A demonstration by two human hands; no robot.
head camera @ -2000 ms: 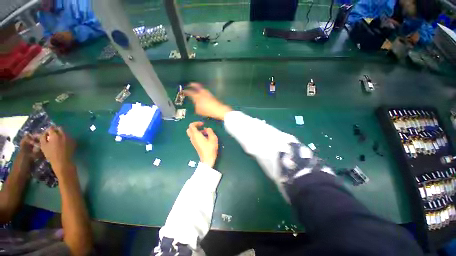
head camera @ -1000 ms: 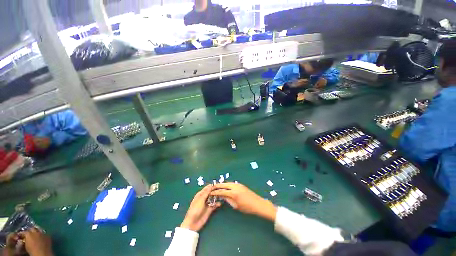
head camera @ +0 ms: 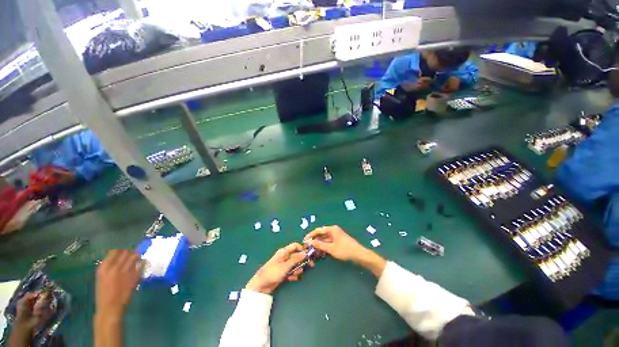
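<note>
My left hand (head camera: 277, 268) and my right hand (head camera: 337, 245) meet over the bench, low in the middle of the view. My left hand holds a small electronic module (head camera: 302, 266) from the left. My right hand's fingertips are at its upper end, with a small white spot between them; whether that is a loose pad cannot be told. The fingers cover most of the module. Several white pads (head camera: 275, 225) lie on the green bench just beyond and left of my hands.
A blue bin of white pieces (head camera: 178, 261) stands left, a neighbour's hand (head camera: 117, 274) at its side. A slanted post (head camera: 129, 162) rises behind it. A black tray of modules (head camera: 499, 218) lies right. Single modules (head camera: 366, 167) lie beyond my hands, another (head camera: 430, 246) nearer right. Blue-sleeved people sit around.
Since one second ago, my right fingers have shifted to the module's upper end. A neighbour's hand has come to the blue bin. Earlier, my hands were apart, the right reaching far left by the post.
</note>
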